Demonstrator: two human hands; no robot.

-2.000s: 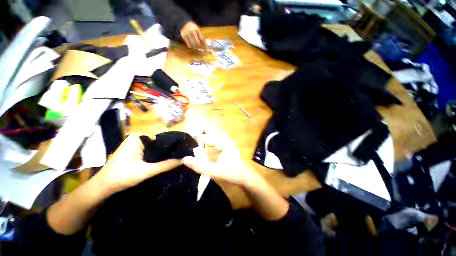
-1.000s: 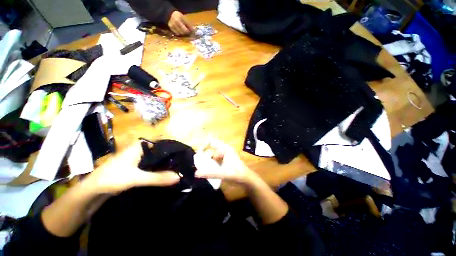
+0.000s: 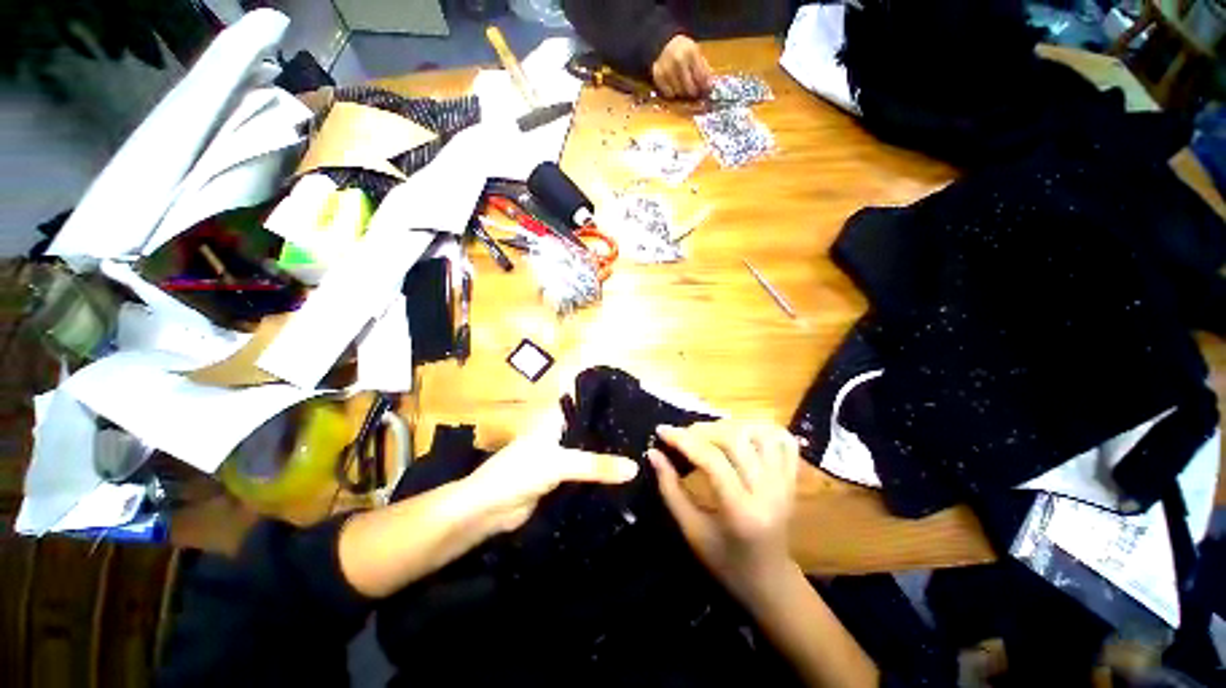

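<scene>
The black speckled garment piece (image 3: 612, 410) is bunched at the table's near edge and spreads down over the wearer's lap. My left hand (image 3: 524, 473) is on its left side, with the thumb pointing right across the cloth. My right hand (image 3: 737, 484) is on its right side, with thumb and forefinger close together at the cloth. A tiny silvery spot shows near the fingertips; I cannot tell what it is. A white patch shows along the cloth's upper right edge.
Hardware packets (image 3: 645, 222) and a person's hand (image 3: 682, 67) are at table centre and back. A hammer (image 3: 541, 116), papers (image 3: 336, 316), red-handled scissors (image 3: 592, 242), thread cone (image 3: 558, 192) and square tag (image 3: 530, 359) lie left. A pale stick (image 3: 770, 288) and garments (image 3: 1035, 296) lie right.
The view has swung left, so the table's things sit further right. The square tag and the dark-handled shears now show. My right hand has turned, with its fingers now over the cloth's right side.
</scene>
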